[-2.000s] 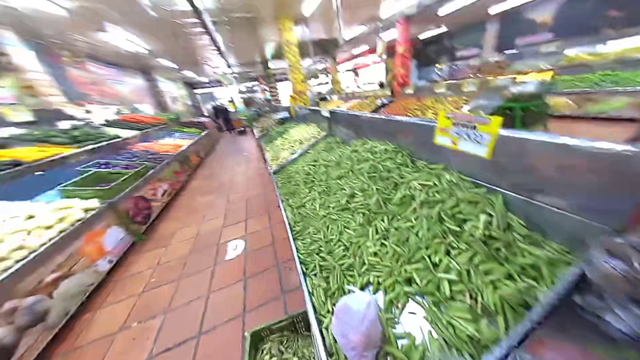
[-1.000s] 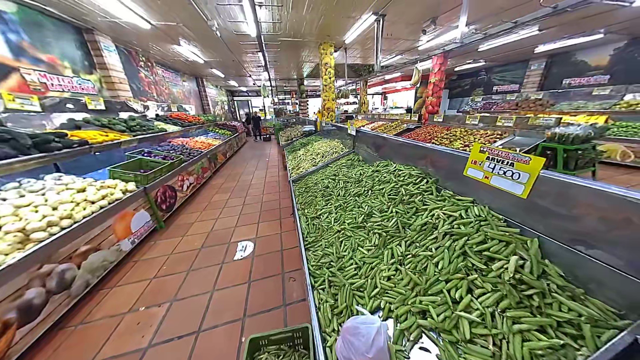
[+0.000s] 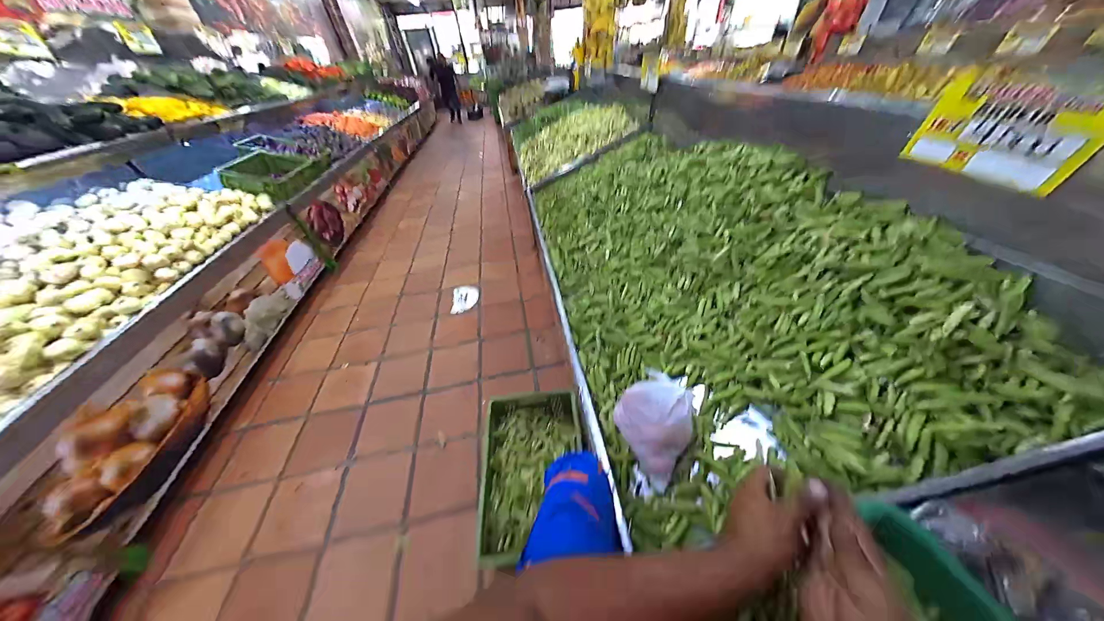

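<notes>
A wide bin holds a heap of green pea pods [image 3: 802, 302]. At the bin's near edge my left hand [image 3: 768, 517] and my right hand [image 3: 841, 552] are close together, blurred, with fingers bent. Whether a pod is between them is too blurred to tell. Under and beside them is a green plastic tub [image 3: 936, 561], partly hidden, with green pods in it. A knotted whitish plastic bag [image 3: 655, 423] lies on the pods beyond my left forearm, next to a torn white piece [image 3: 746, 433].
A green crate of pods [image 3: 530, 474] stands on the tiled floor [image 3: 379, 448], beside a blue garment [image 3: 571, 509]. Left of the aisle is a produce stand with pale potatoes [image 3: 112, 259]. A yellow price sign [image 3: 1005, 129] hangs at right. A person [image 3: 447, 86] stands far down the aisle.
My hands and forearm have come into view at the lower right, with the green tub. The view has tilted downward. The plastic bag still lies on the pods.
</notes>
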